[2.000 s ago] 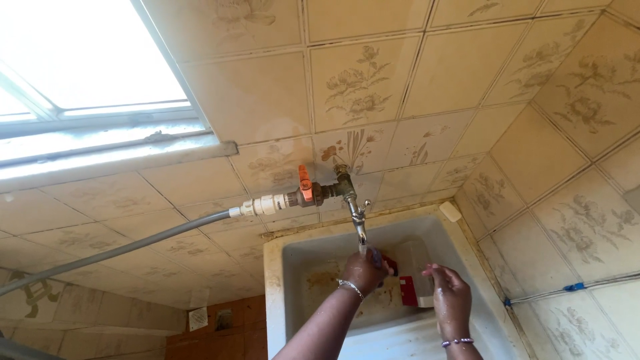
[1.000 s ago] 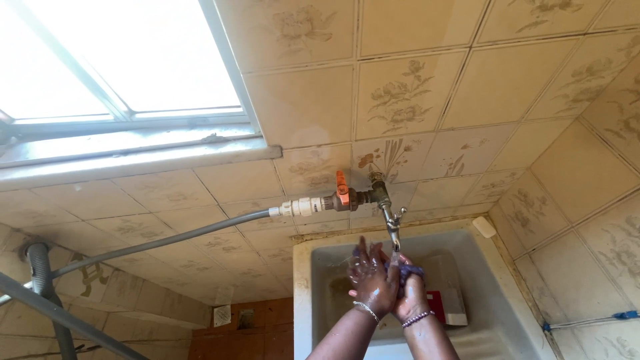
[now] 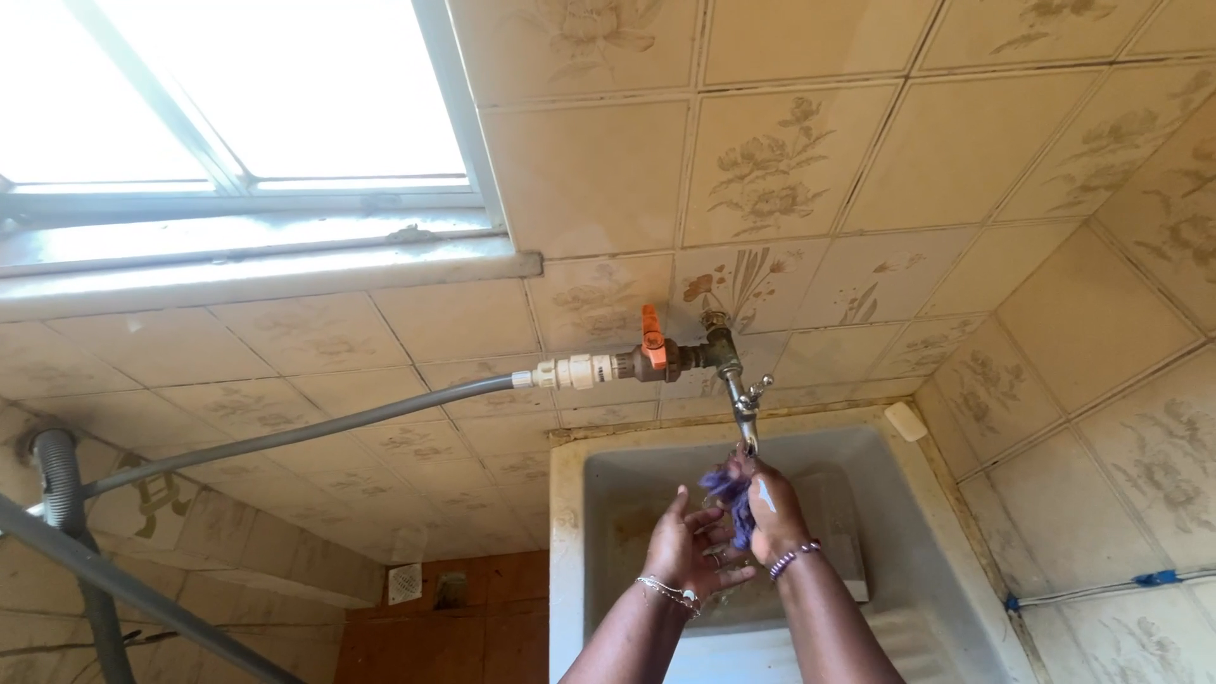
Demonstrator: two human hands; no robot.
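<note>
Under the spout of a metal tap [image 3: 746, 413], over a white laundry sink [image 3: 568, 532], my right hand [image 3: 774, 508] grips a wet purple cloth [image 3: 736, 503]. Its fingertips are near the spout, partly hidden by the hand itself. My left hand [image 3: 692, 551] is just left of the cloth, palm up with fingers spread, and holds nothing. Some water shows around the hands. A pale block-shaped thing [image 3: 847, 560] is in the sink behind my right wrist, largely covered.
An orange-handled valve [image 3: 653, 342] joins the tap to a grey hose [image 3: 313, 434] running left. A pale bar, possibly soap, [image 3: 904, 422] lies on the sink's back right corner. Grey pipes [image 3: 114, 579] cross the lower left. A window ledge [image 3: 380, 266] juts out at upper left.
One second ago both hands were together below the spout; now my left hand has come away to the left, fingers spread. More of the purple cloth shows, hanging from my right hand.
</note>
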